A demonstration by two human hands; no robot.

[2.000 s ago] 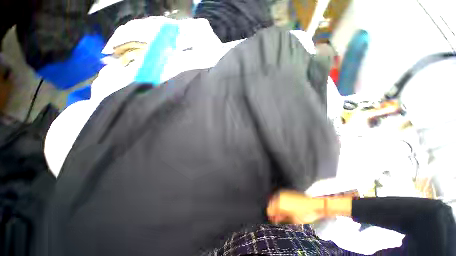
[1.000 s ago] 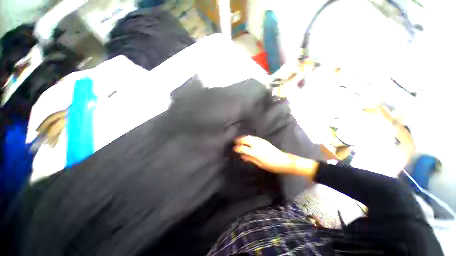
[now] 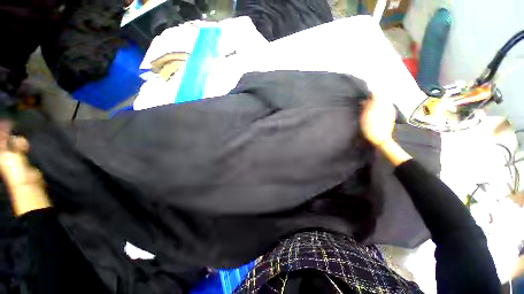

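Observation:
A black garment [image 3: 230, 149] is spread over the white padded board [image 3: 339, 46] and hangs over its near edge. My right hand [image 3: 378, 119] grips the garment near its right part. My left hand [image 3: 20, 166] is at the far left edge of the picture, blurred and partly cut off, at the garment's left end; its fingers cannot be made out clearly. The steam iron [image 3: 480, 95] lies at the right of the board, with its orange-brown handle and pale pointed soleplate showing, and no hand on it.
A blue strip [image 3: 198, 66] crosses a white shape on the board's far side. Blue crates [image 3: 112, 80] and dark clothes [image 3: 77, 43] are at the far left. A black hose [image 3: 503, 54] rises at the right. A teal upright object [image 3: 434, 49] stands beyond the board.
My left hand has come into view at the far left. My right hand has moved right and away from me. The garment's left part is lifted and the iron shows more clearly.

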